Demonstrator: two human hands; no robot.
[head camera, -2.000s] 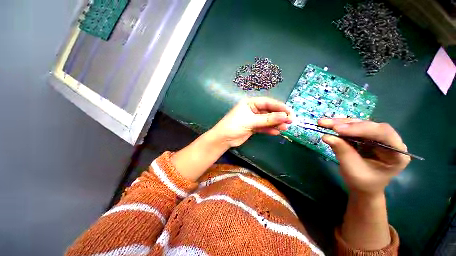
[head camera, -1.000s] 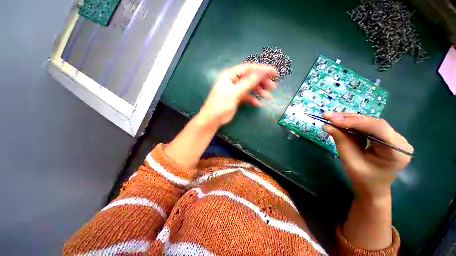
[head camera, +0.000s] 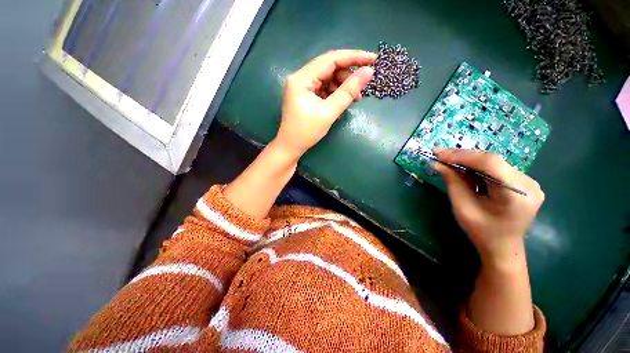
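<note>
My left hand (head camera: 313, 100) is at the left edge of the small pile of components (head camera: 396, 72). Its thumb and index fingertips are close together at the pile; whether they pinch a part is too small to tell. My right hand (head camera: 489, 196) holds thin dark tweezers (head camera: 476, 172) like a pen. The tweezer tips are over the near left corner of the green circuit board (head camera: 475, 117), which lies flat and is dense with silver and black parts. The right fingers hide the board's near edge. I cannot tell whether the tips hold a part.
The green bench top (head camera: 331, 34) lies under everything. A larger dark spiky pile of components (head camera: 563, 45) is at the upper right. A pink card (head camera: 624, 103) is cut off at the right edge. A large pale frame (head camera: 188, 103) with a grey bed stands at the left.
My left hand has moved from the tweezer tips, away from the board, to the small pile. The right hand with the tweezers stays over the board. The view has shifted, and the board in the frame is out of sight.
</note>
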